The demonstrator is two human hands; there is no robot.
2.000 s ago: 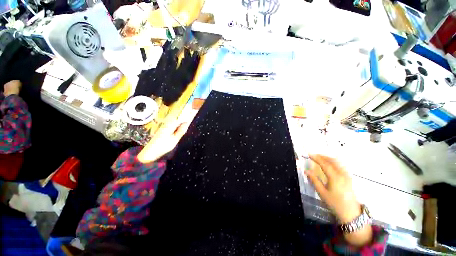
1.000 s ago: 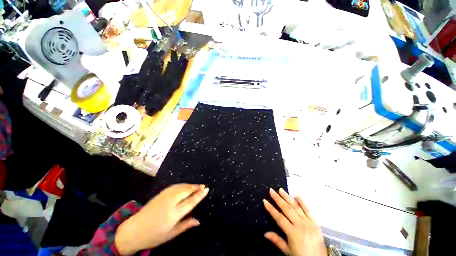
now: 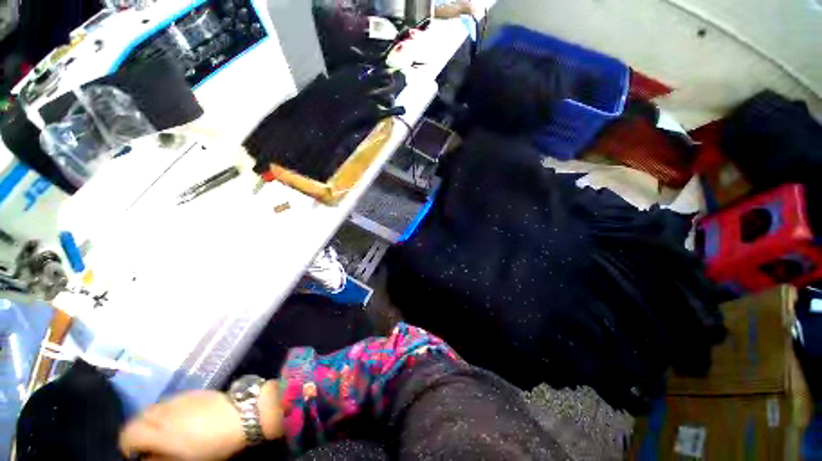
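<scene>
The view is turned to the right. My right hand point(image 3: 185, 425), with a metal watch on the wrist, is at the lower left, slightly blurred. Its fingertips meet a black cloth panel point(image 3: 70, 410) at the bottom left; whether they grip it cannot be told. Part of the clear plastic template point(image 3: 25, 329), with an orange-brown strip, shows at the left edge. A large draped stack of black speckled panels point(image 3: 541, 243) lies to the right of the table. My left hand is out of the picture.
Black pieces point(image 3: 324, 126) lie on a yellow-brown board point(image 3: 365, 162) on the white table point(image 3: 171, 297). A thin dark metal tool point(image 3: 212, 183) lies near a white machine point(image 3: 194, 45). A blue crate point(image 3: 586, 99), red stool point(image 3: 762, 230) and carton point(image 3: 730, 387) stand beyond the table.
The view has swung right, bringing the panel stack, crate and stool into sight. My left hand has left the picture. My right hand now shows at the lower left, at the cloth's edge.
</scene>
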